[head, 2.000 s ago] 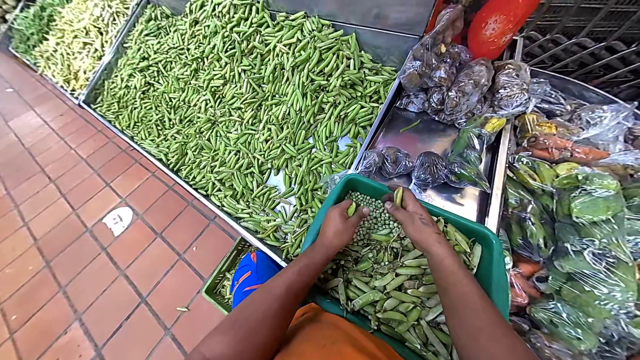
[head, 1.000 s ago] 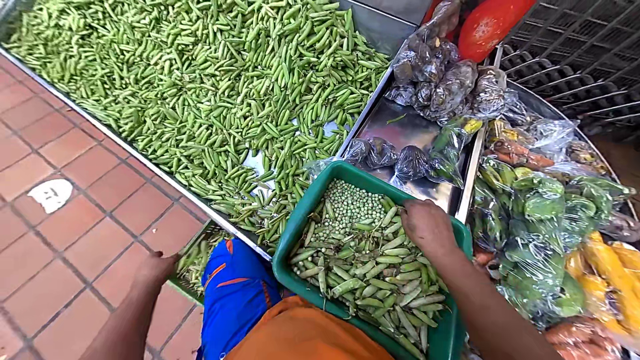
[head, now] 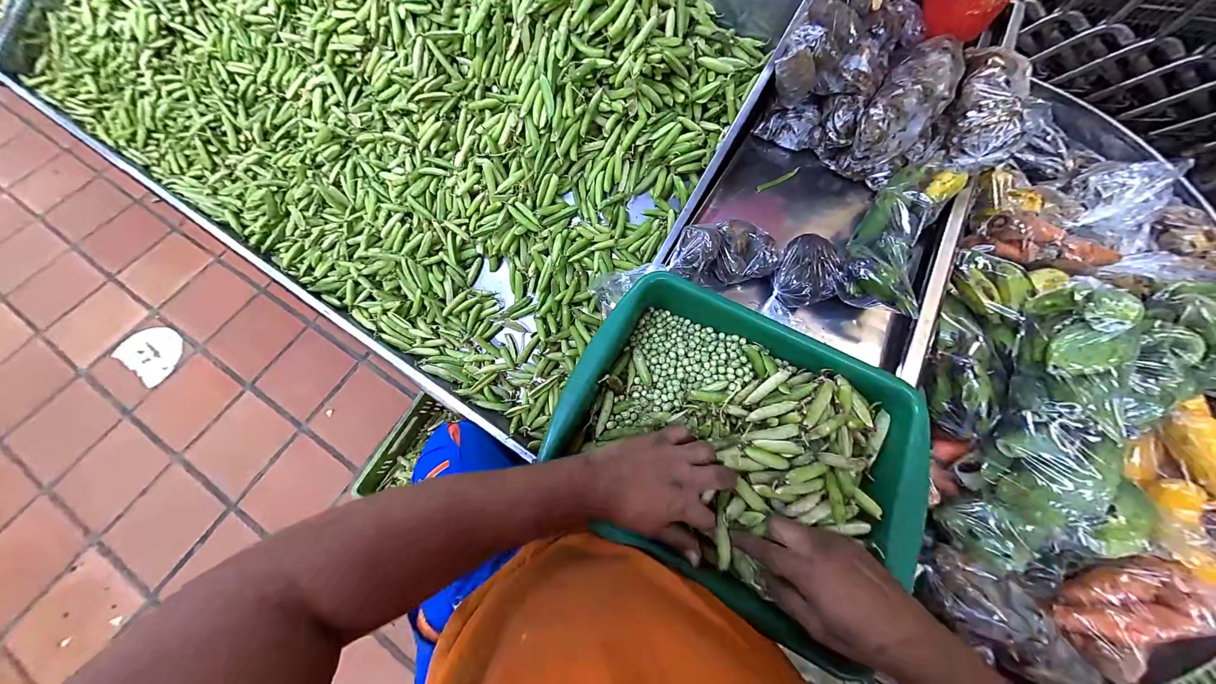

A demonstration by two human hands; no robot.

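Observation:
A green plastic tub stands close in front of my body, holding shelled peas toward its far left and pea pods over the rest. My left hand lies on the pods near the tub's near left side, fingers spread and pointing right. Low in the tub, at its near edge, my right hand has its fingertips among the pods, close to the left fingers. Whether the right fingers grip any pods is hidden.
A metal-edged display bin heaped with pea pods lies beyond and left. Plastic-wrapped produce fills the right side, beside a metal tray with dark wrapped bundles. A green crate sits low by my blue-clothed leg, above the tiled floor.
My left hand, over the low crate one second ago, is now in the tub. My right hand has moved from the tub's right side to its near edge.

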